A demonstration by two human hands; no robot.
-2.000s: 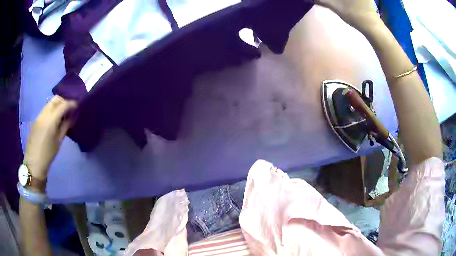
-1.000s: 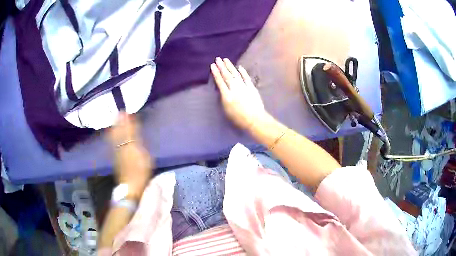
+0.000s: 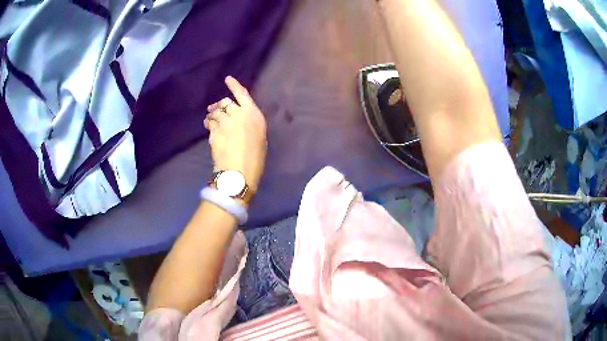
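Note:
A dark purple garment (image 3: 180,83) lies spread at the left of the pressing table, wrong side up. Its pale grey-blue interlining (image 3: 66,73) shows, crossed by dark purple strips. My left hand (image 3: 236,130), with a watch at the wrist, is at the purple cloth's lower right edge, fingers partly curled; whether it grips cloth is not clear. My right forearm reaches up past the iron to the top edge; the right hand is cut off by the frame. The steam iron (image 3: 389,113) rests on the table, its handle hidden behind my right forearm.
The blue-purple pressing table (image 3: 313,146) has its near edge just in front of my body. A pale cord (image 3: 566,198) runs off right. White pieces on blue material (image 3: 586,60) lie at the upper right. White rolls (image 3: 113,293) and scraps are below the table.
The garment was turned from its purple side to show the interlining, then shifted left in view. My left hand moved up onto the purple cloth's edge. My right hand moved from the table beyond the top edge.

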